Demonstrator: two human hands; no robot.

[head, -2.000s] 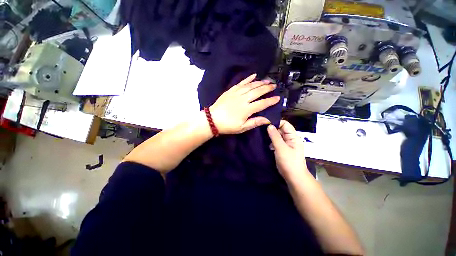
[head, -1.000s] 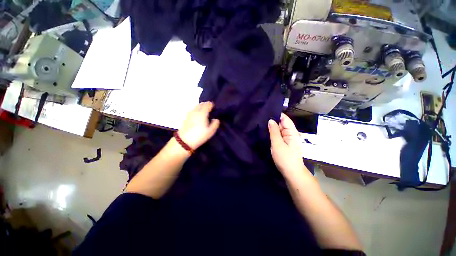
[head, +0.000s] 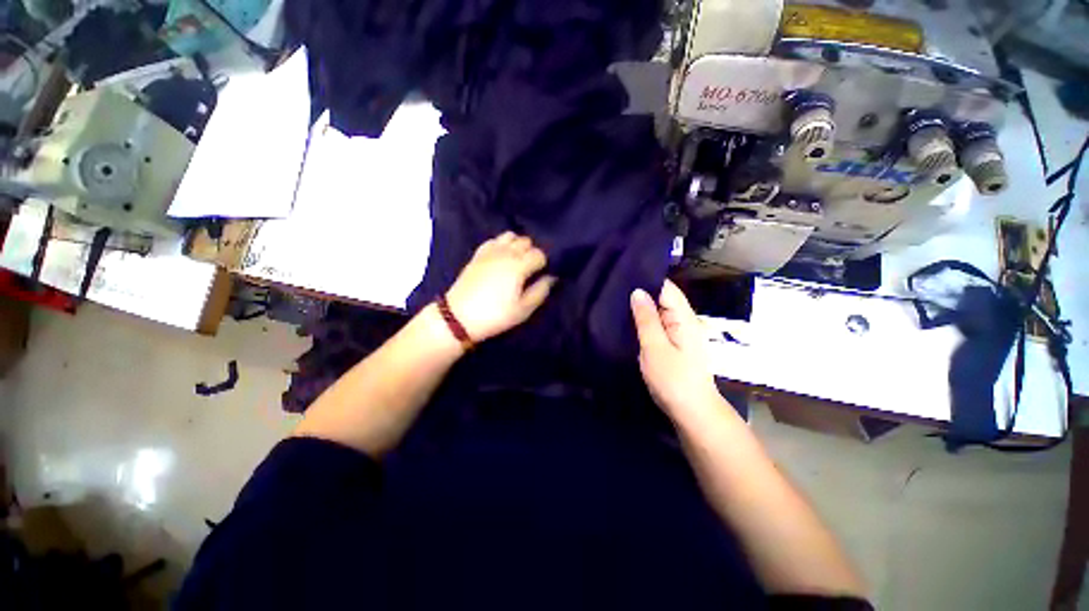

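Note:
A dark navy-purple garment piece point(head: 573, 203) lies on the table in front of me and hangs over its edge into my lap. Its right border lies beside the needle area of the overlock machine point(head: 824, 131). My left hand point(head: 499, 287), with a red bead bracelet at the wrist, is on the cloth with its fingers curled into it. My right hand point(head: 671, 346) holds the right border between thumb and fingers, just below the needle area. The needle itself is hidden.
A dark heap of cloth point(head: 370, 60) lies behind the piece. White sheets point(head: 358, 215) lie to the left. A second sewing machine point(head: 110, 167) stands far left. A dark strip with cords point(head: 985, 358) hangs over the table edge at right. Scraps lie on the floor.
My left hand has moved from flat near the needle down and left onto the cloth, its fingers now curled. The cloth has spread left over the white sheet. My right hand stays at the border.

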